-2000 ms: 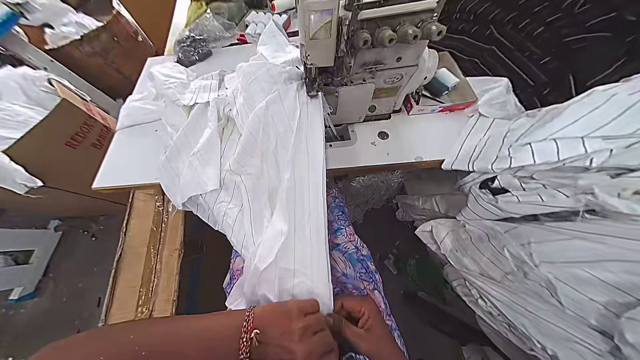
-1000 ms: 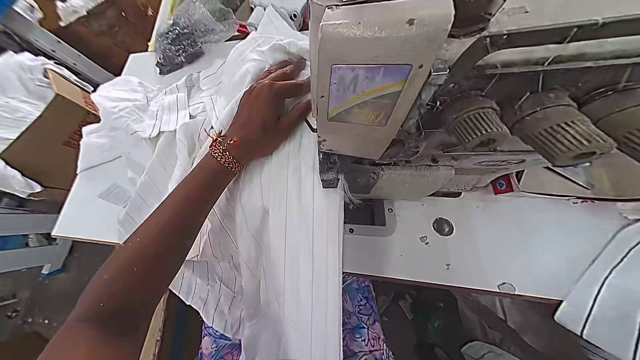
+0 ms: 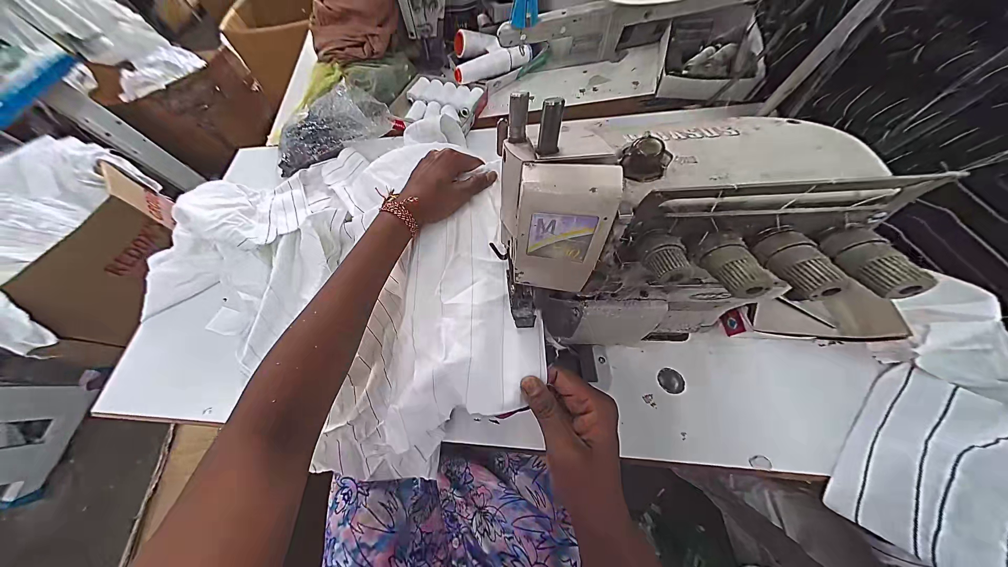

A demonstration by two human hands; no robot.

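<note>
White striped fabric [image 3: 472, 299] lies on the white table, its right edge beneath the presser foot [image 3: 521, 305] of an overlock sewing machine [image 3: 561, 224]. My left hand [image 3: 445, 185] rests on the fabric behind and to the left of the needle area, its thumb toward the machine head; whether it grips any cloth I cannot tell. At the near right corner of the fabric, in front of the presser foot, my right hand [image 3: 573, 409] pinches the edge between thumb and fingers. More gathered white cloth [image 3: 260, 209] spreads to the left.
White thread cones [image 3: 494, 63] and small white spools [image 3: 441, 98] stand behind, near a plastic bag of dark items [image 3: 335, 126]. A cardboard box [image 3: 87, 260] with white cloth is at left. Striped cloth [image 3: 929, 457] hangs at the right table edge. Tension knobs [image 3: 803, 264] jut forward.
My left hand has gone from the near end of the fabric up beside the machine head. My right hand, out of view one second ago, shows at the cloth's near corner. The view has shifted.
</note>
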